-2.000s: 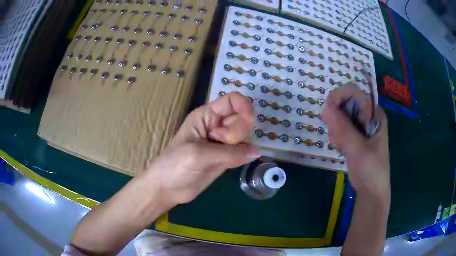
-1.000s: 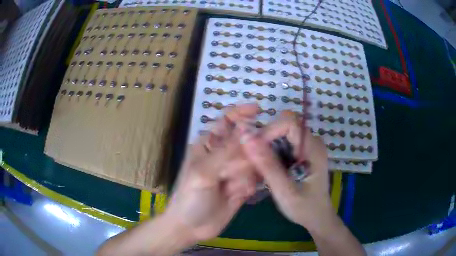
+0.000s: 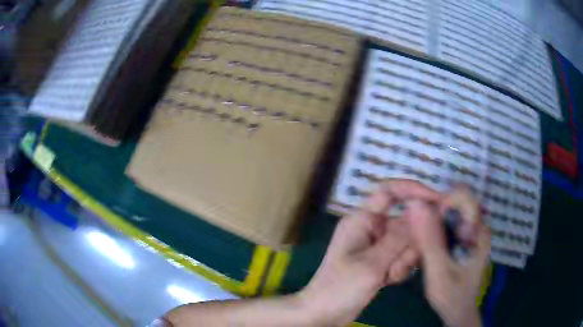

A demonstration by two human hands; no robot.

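Note:
My left hand is palm up over the front edge of the white holding board. Its thumb and fingers pinch a small silver-grey round part, blurred. My right hand is beside it, fingertips close to or touching the left ones. It is closed around the dark and silver wired hand tool, mostly covered by the fingers. The white board bears rows of dumbbell-shaped cutouts with dark dots. The round fixture is not visible.
The thick brown cardboard board with rows of small parts stands at left. A stack of white boards is far left, and spare white boards lie behind. A red block is at right. Yellow tape edges the green mat.
The view has swung left, so the boards appear further right. Both hands stay close together, and my left fingers are now pinched around the small part. The round fixture seen earlier is hidden.

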